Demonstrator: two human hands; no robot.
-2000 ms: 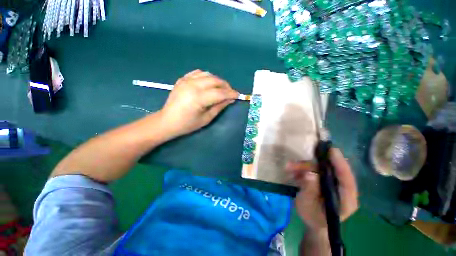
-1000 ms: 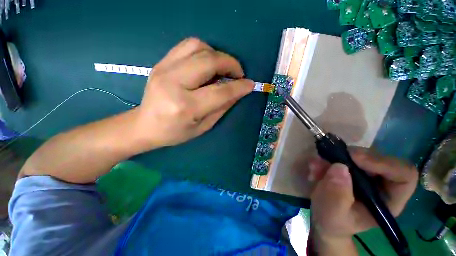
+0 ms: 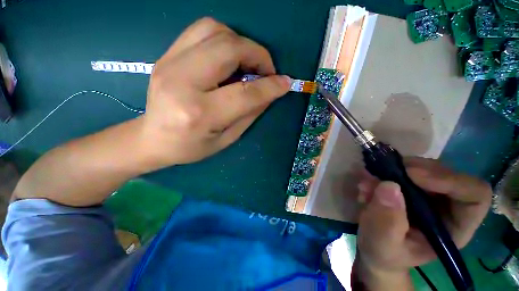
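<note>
My left hand pinches a white LED strip near its orange end, which meets the top board of a row of small green circuit boards. The row lies along the layered left edge of a beige-grey backing board. My right hand holds the black handle of a soldering iron. Its tip is at the joint between the strip's orange end and the top circuit board. Whether the tip touches cannot be told. The middle of the strip is hidden by my left hand.
A pile of loose green circuit boards lies at the upper right. Thin solder wire curls on the bench at left and runs behind my left hand. A round dish is cut off at the right edge. A dark object is cut off at the left.
The iron has come from over the backing board to the top circuit board's joint with the strip. The view has moved closer. In the last second both hands have barely moved.
</note>
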